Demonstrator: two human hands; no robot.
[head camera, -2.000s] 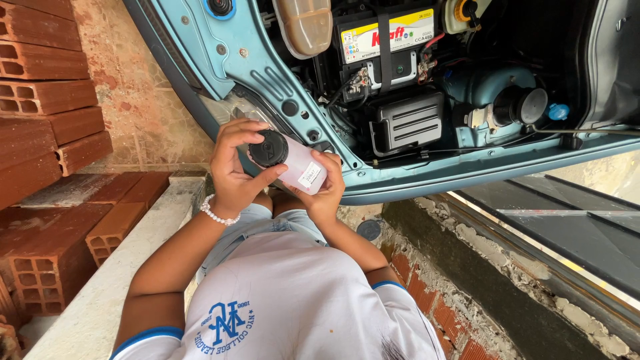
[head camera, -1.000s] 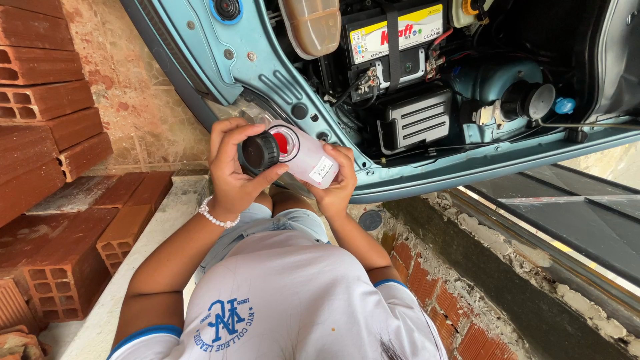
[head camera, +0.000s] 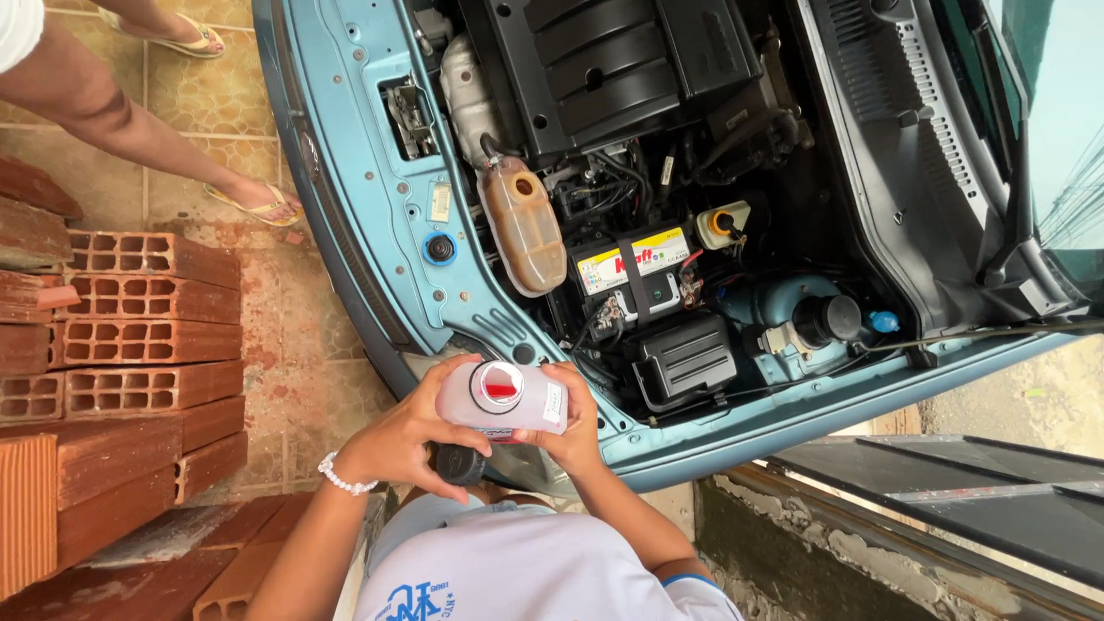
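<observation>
Both hands hold a translucent plastic bottle (head camera: 448, 397) of pinkish liquid, its round mouth uncovered and showing red inside. My left hand (head camera: 410, 431) grips the bottle's left end and also has the black screw cap (head camera: 460, 464) between its lower fingers, just below the bottle. Around the right end, beside a white label, my right hand (head camera: 565, 423) is closed. The bottle is over the front edge of a blue car's engine bay. Farther up stands the brownish coolant expansion tank (head camera: 526, 233), with an uncovered round opening. A black cap (head camera: 440, 249) rests on the blue front panel.
A car battery (head camera: 634, 263), a black plastic box (head camera: 687, 360) and a brake fluid reservoir (head camera: 723, 223) sit in the bay. Hollow clay bricks (head camera: 155, 319) are stacked at left. Another person's sandalled foot (head camera: 259, 200) is near the bumper. A dark metal gate (head camera: 966, 492) lies at right.
The black cap has come off the bottle's mouth and is now below the bottle in my left hand. The view has shifted, showing more of the engine bay and another person's legs.
</observation>
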